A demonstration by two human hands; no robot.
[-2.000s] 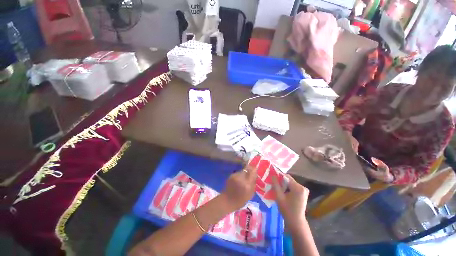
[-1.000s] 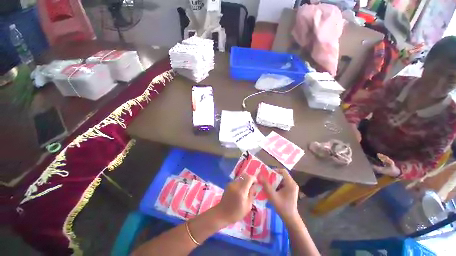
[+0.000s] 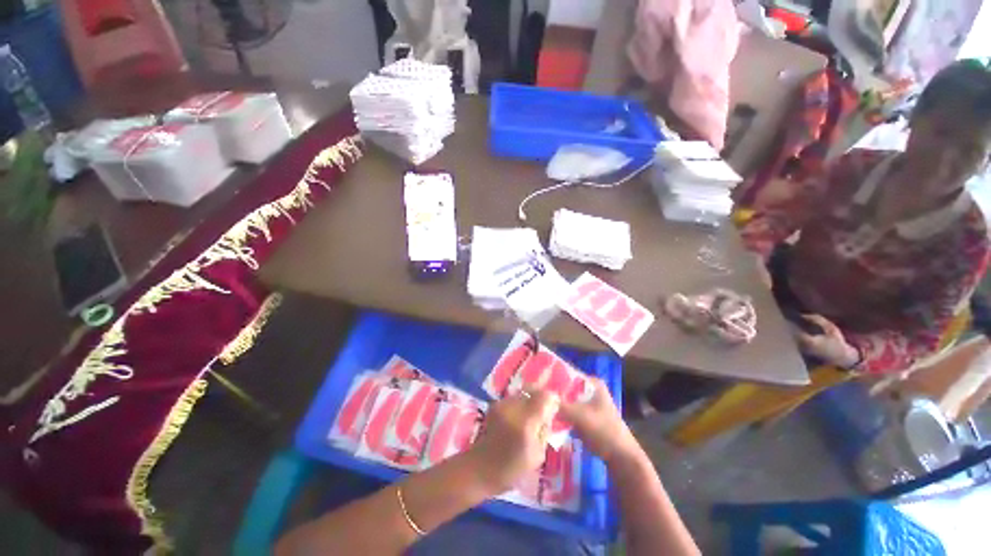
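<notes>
A red-and-white card in a clear printed bag [image 3: 532, 370] is held between both hands above the near blue tray [image 3: 338, 375]. My left hand [image 3: 515, 437] grips its lower left part. My right hand [image 3: 592, 419] grips its right end, with the fingers partly hidden. Several finished packs [image 3: 408, 421] overlap in the tray, some behind my hands. A pile of clear printed bags [image 3: 504, 267] lies near the table edge. A red-and-white card [image 3: 609, 313] lies flat right of it. A white card stack [image 3: 590, 239] is behind.
A smartphone [image 3: 430, 220] stands left of the bag pile. Rubber bands [image 3: 712, 315] lie at right. At the back are a tall white stack [image 3: 403, 110], a far blue tray [image 3: 522, 130], another white stack [image 3: 693, 180] and a white cable [image 3: 560, 192]. A person [image 3: 886, 250] sits at right.
The held card, first open over the table edge, is now lower over the tray with the bag around it. Both hands have moved down and closer together.
</notes>
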